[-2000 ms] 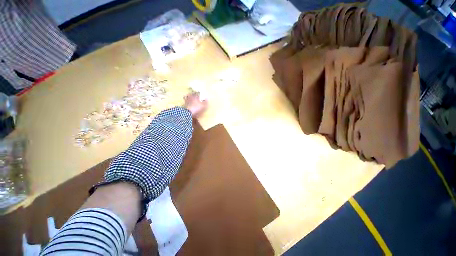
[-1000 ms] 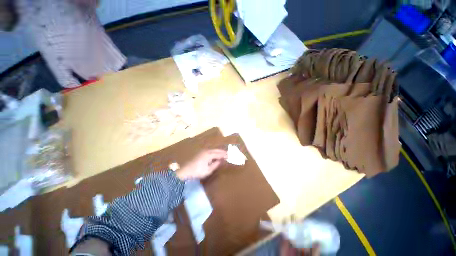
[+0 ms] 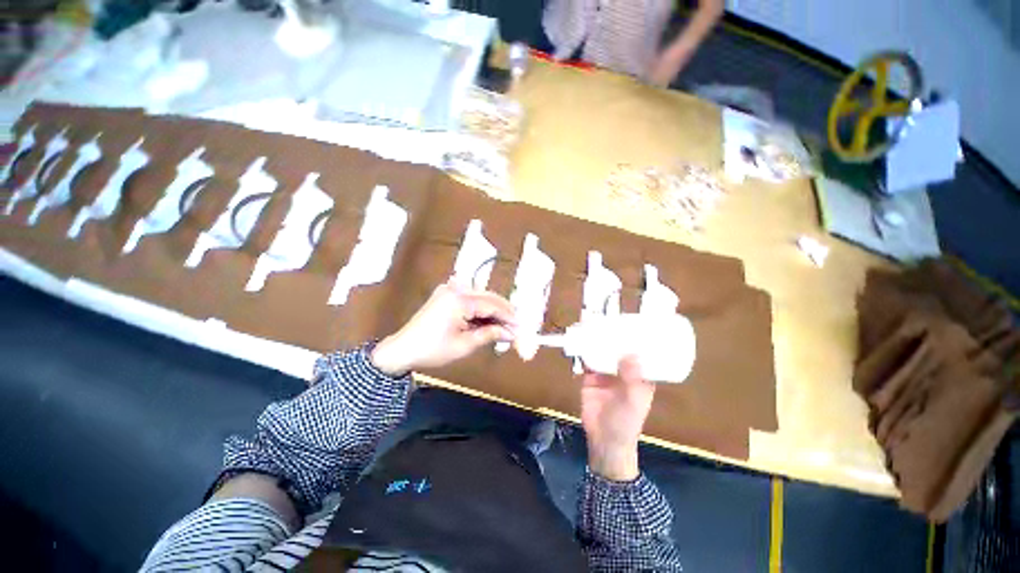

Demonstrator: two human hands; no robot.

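Note:
My right hand [image 3: 617, 409] holds a white squeeze bottle [image 3: 649, 345] lying sideways, its thin nozzle pointing left. My left hand [image 3: 453, 328] is at the nozzle, thumb and finger pinched around its tip; whether they hold a small bit there cannot be told. Below and beyond lie brown bag panels [image 3: 705, 386], overlapped in a long row. White pieces [image 3: 375, 244] with stepped edges lie spaced along them, and dark handles [image 3: 319, 229] arch beside several. The bottle and my hands hide parts of the nearest white pieces.
A heap of small fittings [image 3: 671, 193] lies on the tan table [image 3: 828, 414]. Stacked brown pieces [image 3: 940, 381] stand at the right end. A yellow handwheel [image 3: 872, 106] is beyond. Another person [image 3: 615, 34] stands opposite. Clear plastic and pale sheets [image 3: 392, 78] lie at the back left.
The view has swung left along the panel row. My left hand has come back from the far panel to the bottle's nozzle. The bottle, low and blurred before, is now raised in front of me.

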